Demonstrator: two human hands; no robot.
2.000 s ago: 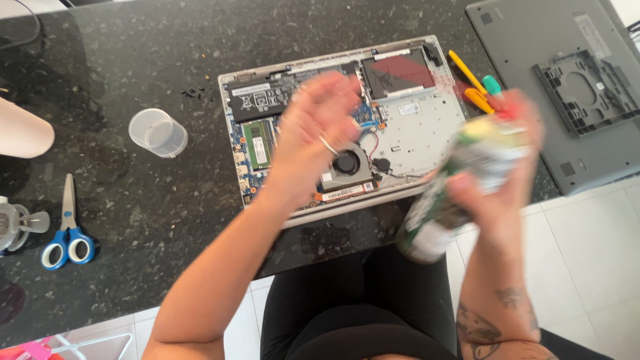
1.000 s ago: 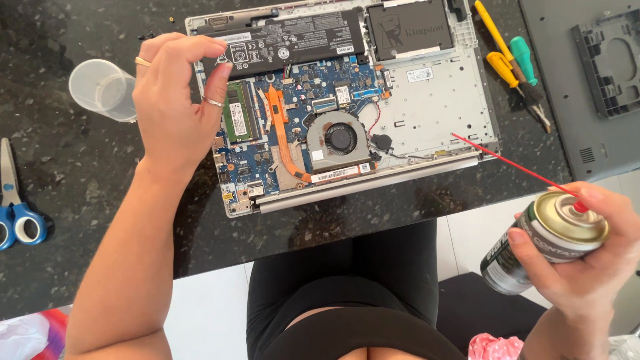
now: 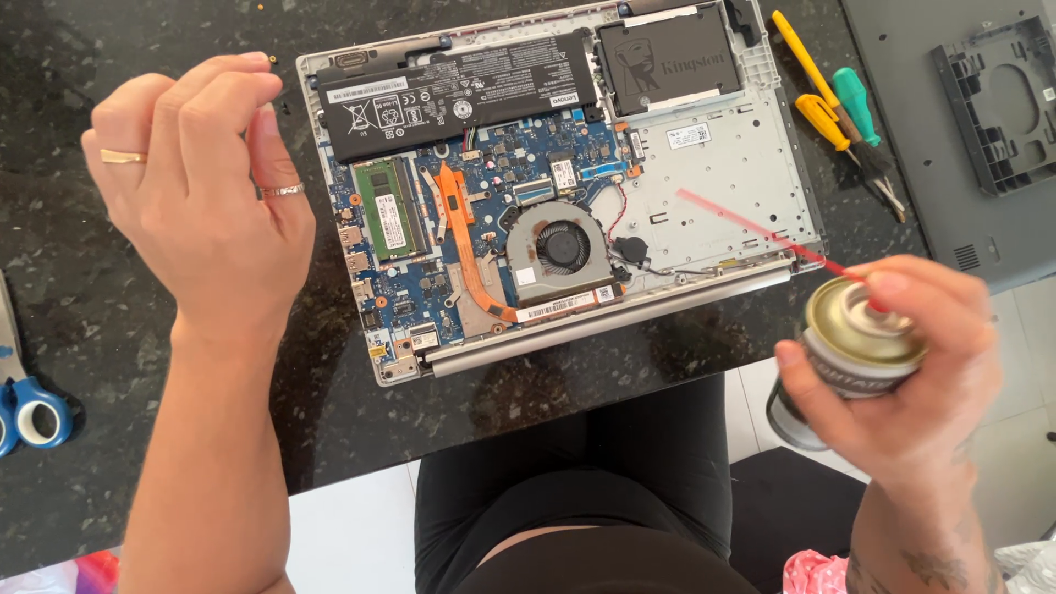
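Observation:
My right hand (image 3: 916, 363) grips an aerosol can (image 3: 866, 338) off the counter's front edge, a finger at its nozzle. From the nozzle a thin red straw (image 3: 759, 231) points up and left over the bare metal part of an opened laptop (image 3: 742, 165). Fingers bent and holding nothing visible, my left hand (image 3: 198, 165) is raised left of the laptop. Inside the laptop show a black battery (image 3: 462, 95), a Kingston drive (image 3: 672, 62), a green memory module (image 3: 384, 210), a copper heat pipe (image 3: 466, 256) and a cooling fan (image 3: 561, 252).
Yellow (image 3: 804, 58) and teal (image 3: 855, 99) handled tools lie right of the laptop. Beyond them is a grey laptop bottom cover (image 3: 916, 148) with a black plastic bracket (image 3: 1015, 107). Blue-handled scissors (image 3: 41, 412) lie at the left edge of the dark stone counter (image 3: 511, 421).
My left hand has moved from above the laptop to its left side. The can, tilted and blurred at first, is now more upright at the right, its straw toward the laptop.

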